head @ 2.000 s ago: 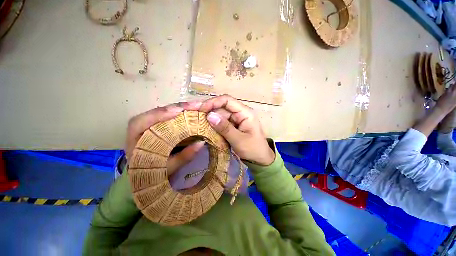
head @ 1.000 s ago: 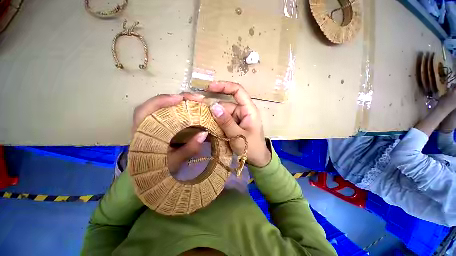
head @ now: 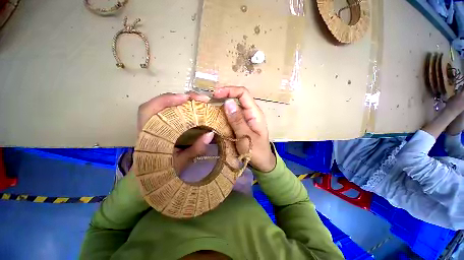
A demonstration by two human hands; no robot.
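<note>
A tan straw hat brim ring with radial ribs is held up in front of my body, near the table's front edge. My left hand grips its upper left, with the thumb through the open centre. My right hand holds its upper right, thumb on top. A thin braided cord band runs from the inner edge over the ring's right side, looped beside my right hand. Another piece of cord shows inside the opening. How the cord sits under my fingers is hidden.
The cardboard glue pad holds white glue. A U-shaped cord band and another cord lie left. A ring with cord lies upper right. A coworker sits right, near several rings.
The ring has risen slightly and shifted a little right with both hands. The cord, which hung down at the right, is now looped up against the ring and my right hand.
</note>
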